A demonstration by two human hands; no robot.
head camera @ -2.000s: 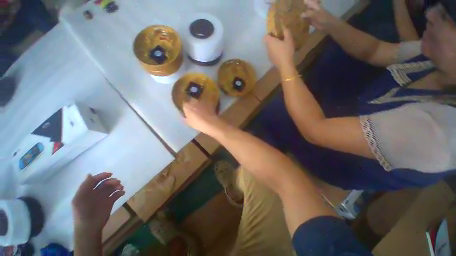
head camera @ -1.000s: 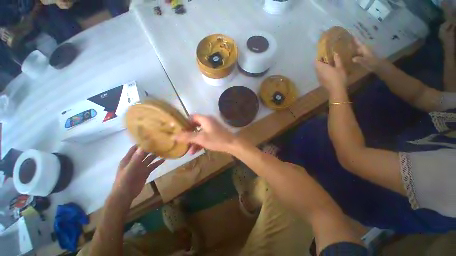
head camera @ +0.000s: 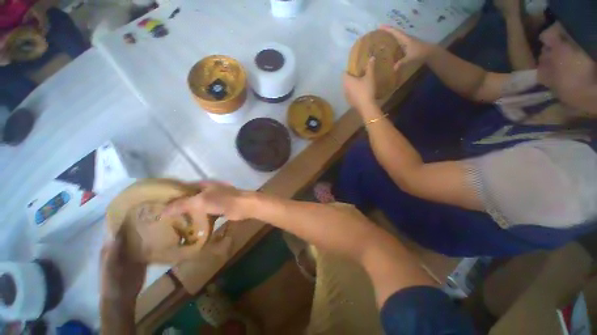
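A light wood-grain base shell [head camera: 147,226] is held above the bench in front of me, blurred, with a slotted or glossy patch at its lower right. My right hand [head camera: 219,201] grips its upper right edge. My left hand [head camera: 122,275] is at its lower left edge, with the fingers partly hidden by the shell. A dark wood-grain base shell [head camera: 263,144] lies like a flat disc on the bench. Beside it a light shell [head camera: 302,124] lies open with a black centre module.
Another light shell [head camera: 208,99] sits on a white piece, beside a white appliance body [head camera: 277,78]. A retail carton [head camera: 95,171] lies at left. Another white body [head camera: 26,288] stands lower left. A person at right holds a light shell [head camera: 387,57]. Brown edging [head camera: 288,160] runs along the bench.
Two seconds ago my right hand was at a light shell beside the others. The dark disc now lies there. Since one second ago the held shell has turned, and my left hand has come against it.
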